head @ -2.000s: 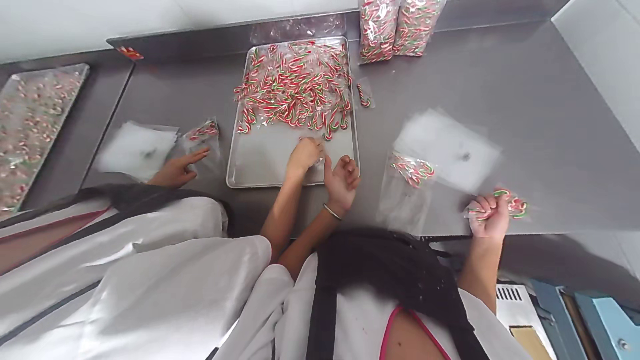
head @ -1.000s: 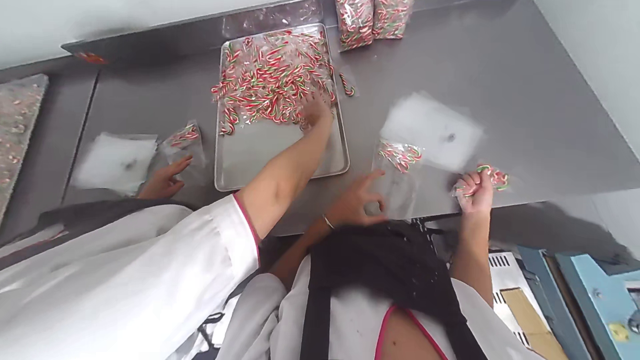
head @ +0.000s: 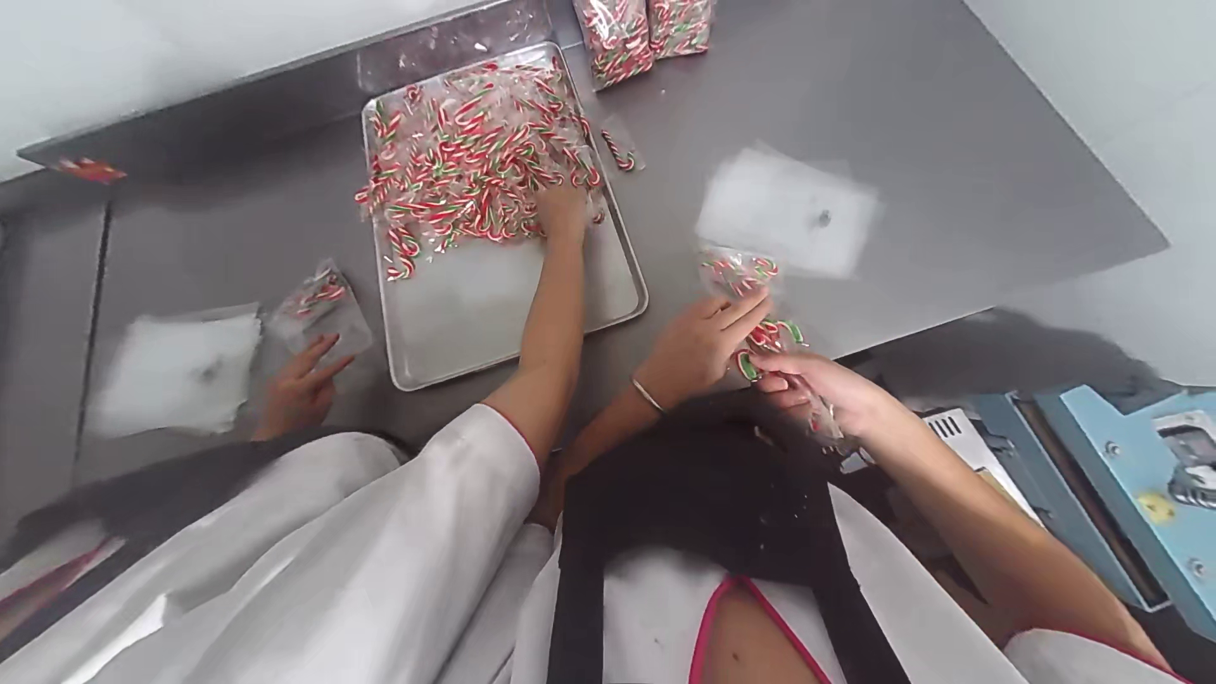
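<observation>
My right hand grips several wrapped mini candy canes, red, white and green, near the table's front edge. Close beside them my left hand, with a bangle on its wrist, has its fingers stretched over a clear plastic bag holding candy canes. Whether the left fingers pinch the bag or the canes is unclear. Just beyond lies a stack of clear bags. A metal tray, left of my hands, bears a heap of wrapped candy canes.
A co-worker's hand reaches into the heap; their other hand rests by a partly filled bag and a bag stack. Full bags stand behind. One wrapped cane lies right of the tray. Blue equipment is at lower right.
My right hand has moved left with the candy canes, to beside my left hand. My left hand has moved right, away from the tray, to the bag. The co-worker's arm has come over the tray.
</observation>
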